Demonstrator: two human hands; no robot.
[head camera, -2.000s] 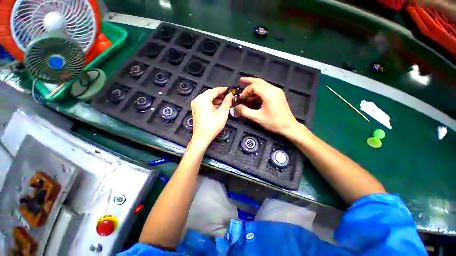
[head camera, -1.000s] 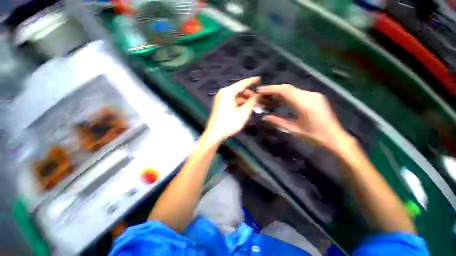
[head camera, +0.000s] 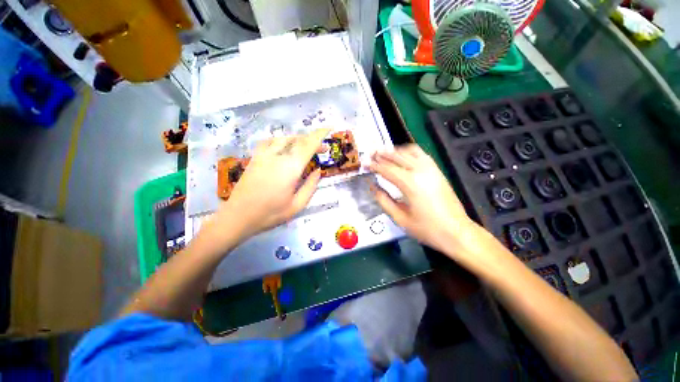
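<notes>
A round black unit with gold, yellow and white electronics showing sits in the right orange-brown nest on the press machine. My left hand is palm down over the machine bed, its thumb and index finger apart at the left side of that unit; whether they grip it is hidden. The left nest is partly covered by my left hand. My right hand is at the machine's right edge, fingers apart, with nothing seen in it.
The foam tray with round units is at the right, with a silver-white piece in one pocket. A red emergency stop is on the machine front. A yellow-orange press head hangs upper left. Fans stand behind.
The view has swung left to the press machine. Both hands have moved from over the foam tray to the machine and are now apart. The unit with exposed electronics now shows in the right nest.
</notes>
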